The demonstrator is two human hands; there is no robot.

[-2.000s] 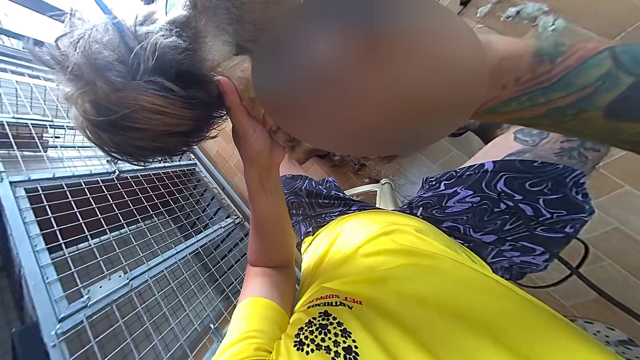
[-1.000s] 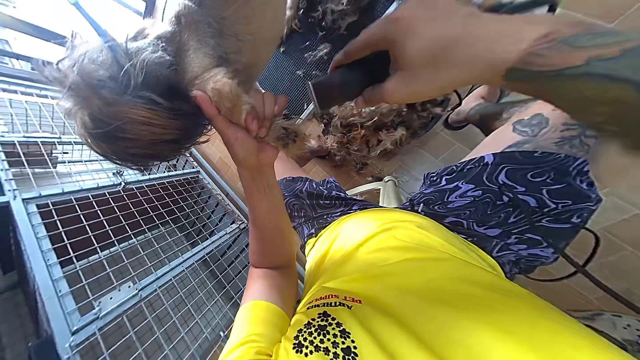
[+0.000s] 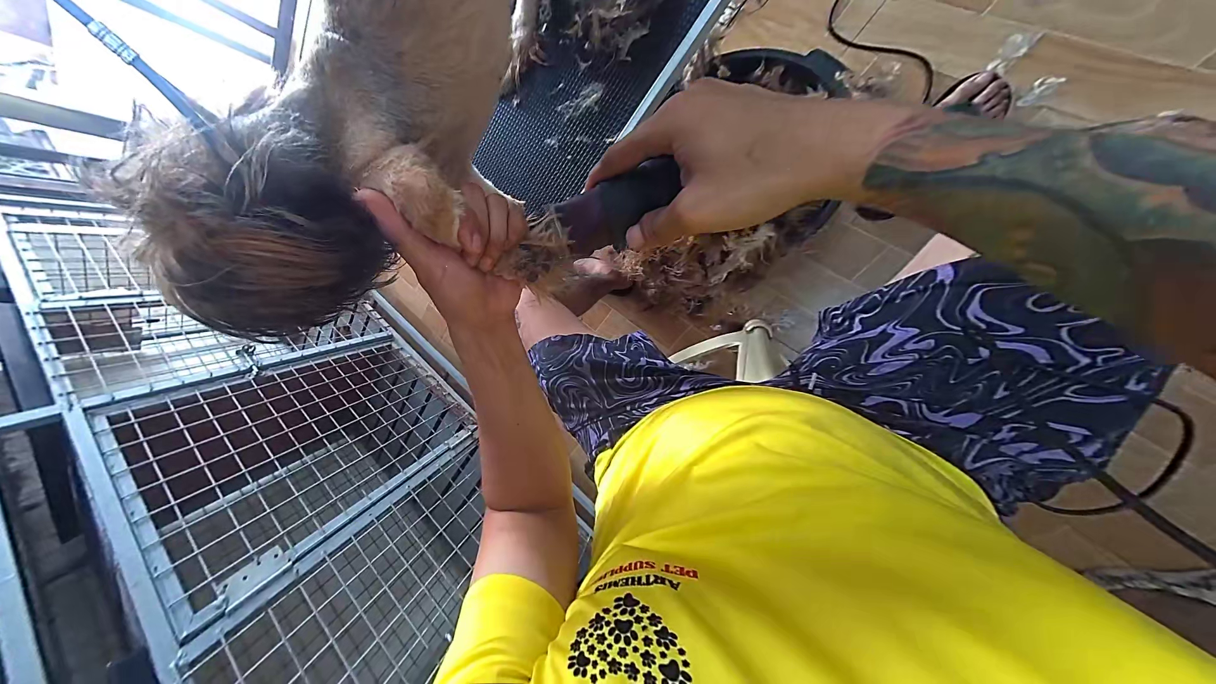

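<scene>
A shaggy dog (image 3: 408, 85) with grey-brown fur stands at the upper left, its dark-haired head (image 3: 271, 228) lowered beside my left wrist. My left hand (image 3: 465, 252) is closed around the dog's foreleg, with the furry paw (image 3: 537, 252) sticking out past the fingers. In my right hand (image 3: 731, 161) is a dark electric hair clipper (image 3: 617, 204), its front end against the fur of that paw. The clipper's blade is hidden by fur. A blue strap (image 3: 152, 71) runs down to the dog's neck.
Wire cages (image 3: 275, 475) fill the left side. The dog is on a black textured grooming table (image 3: 551, 123) strewn with fur. Below lie a heap of cut fur (image 3: 703, 266), a black basin (image 3: 822, 71) and a cream plastic chair (image 3: 755, 351). Black cords (image 3: 893, 47) cross the tiled floor.
Two seconds ago my right hand was a large blur close to the camera. It has since moved down and away, and the clipper has come from beside the paw onto its fur.
</scene>
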